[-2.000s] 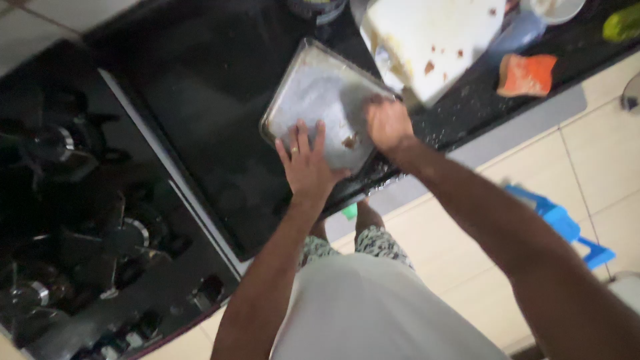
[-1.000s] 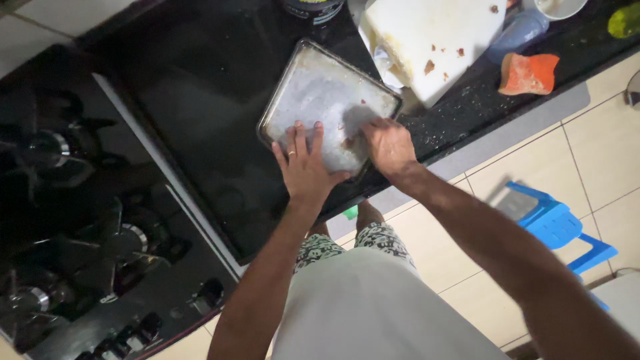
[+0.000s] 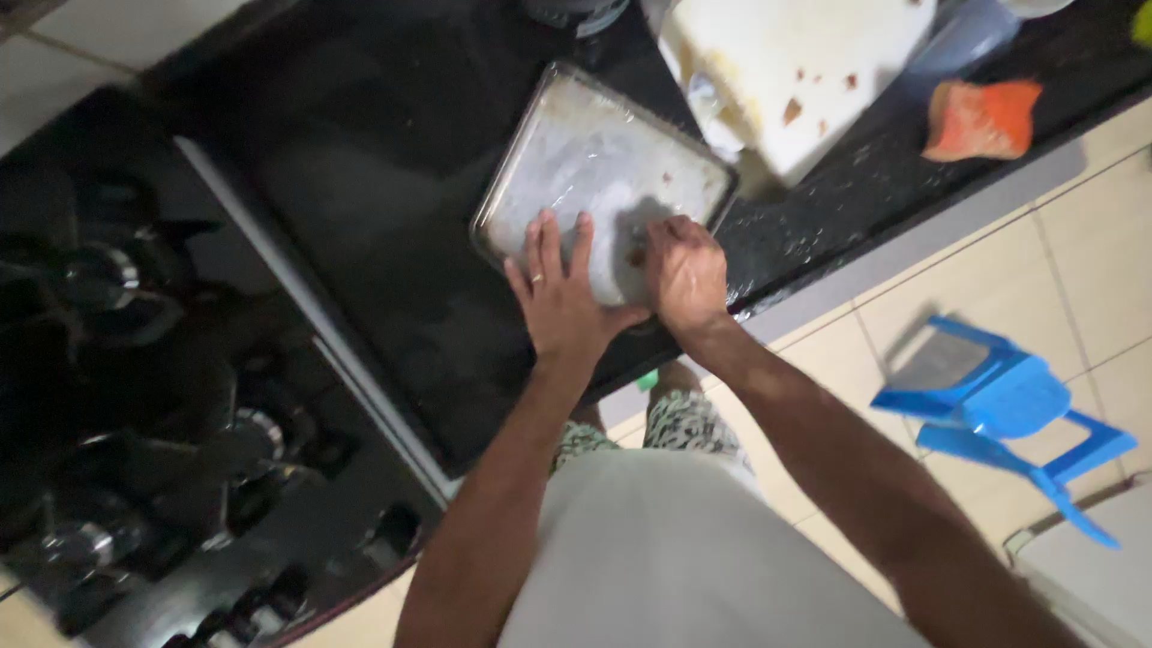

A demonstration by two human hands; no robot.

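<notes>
A square metal baking tray (image 3: 585, 162) with a worn, stained surface lies on the black countertop. My left hand (image 3: 562, 288) rests on its lower left part, palm down and fingers spread, with a ring on one finger. Near the tray's right corner my right hand (image 3: 688, 270) is curled, fingertips down on the metal beside a small brown spot. Whether anything is inside those bent fingers cannot be seen. Right of the tray lies a white cutting board (image 3: 801, 63) with brown crumbs and yellowish smears. An orange sponge (image 3: 983, 120) sits further right near the counter's edge.
A black gas stove (image 3: 207, 378) with burners and knobs is on the left, bordered by a metal strip (image 3: 306, 306). A dark round container (image 3: 576, 11) stands at the top. Water drops dot the counter's front edge. A blue plastic stool (image 3: 1017, 396) stands on the tiled floor.
My right hand has shifted a little over the tray's right part, its fingers staying bent. The left hand has stayed spread on the tray.
</notes>
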